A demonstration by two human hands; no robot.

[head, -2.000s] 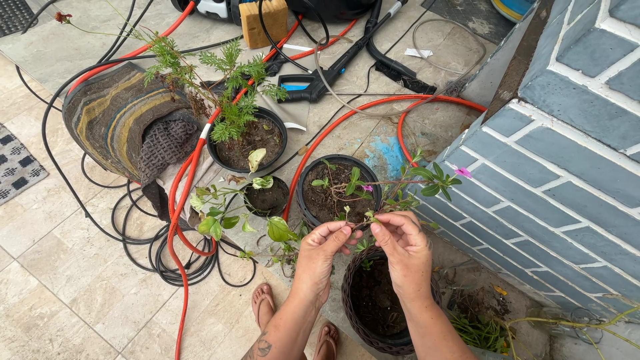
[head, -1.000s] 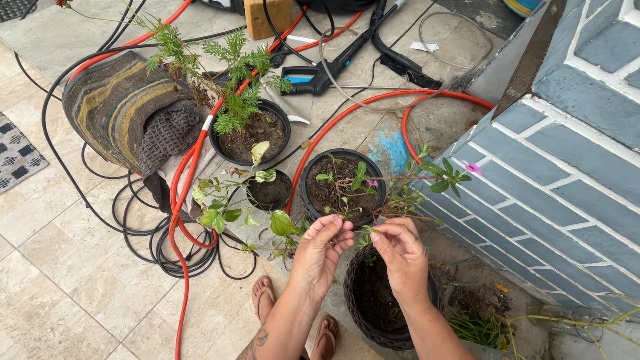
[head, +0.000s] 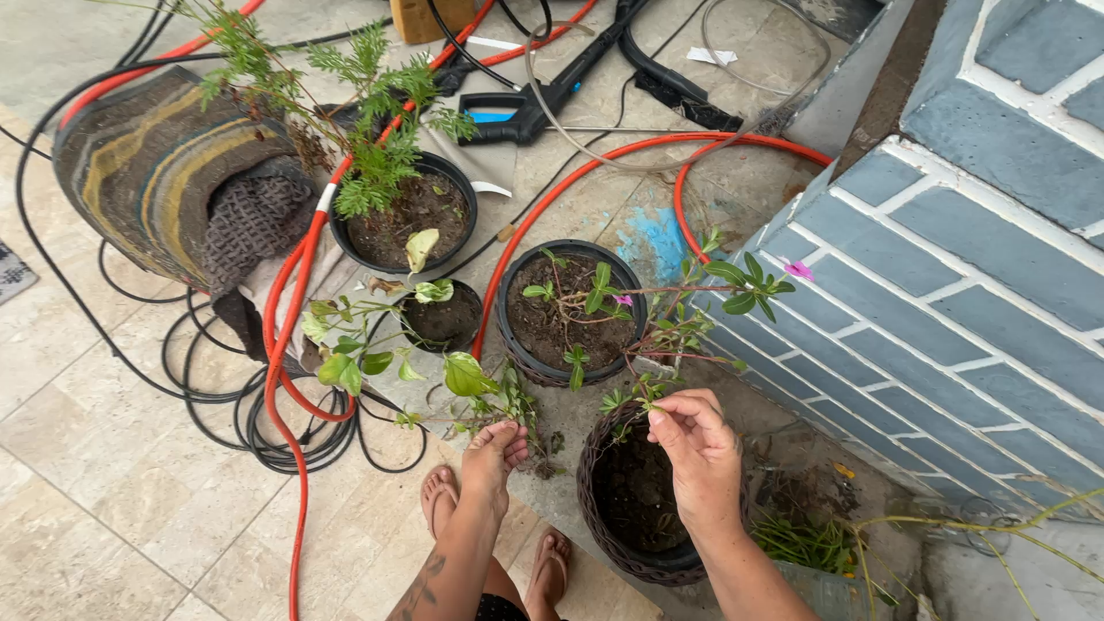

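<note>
My left hand (head: 495, 450) pinches a thin plant sprig at the lower middle, beside a small heap of cut stems (head: 514, 401). To the right, my right hand (head: 697, 435) holds a leafy stem tip of the pink-flowered plant (head: 750, 285) between thumb and fingers. That plant grows from a round black pot of soil (head: 569, 319) above the hands. Below my right hand stands a brown woven pot (head: 595, 509) with dark soil. A small pot (head: 442, 317) with a variegated vine and a larger black pot (head: 405, 216) with a feathery-leaved plant stand at upper left.
A red hose (head: 297, 483) and coiled black cables (head: 259, 423) cross the tiles. A pressure-washer gun (head: 526, 112) lies at the top. A striped mat (head: 155, 172) is folded at left. A blue-grey brick wall (head: 940, 336) rises at right. Sandalled feet (head: 548, 565) are below.
My hands were close together at the stem; now they are apart, the left one moved left and lower with a sprig, the right one still at the plant's stem.
</note>
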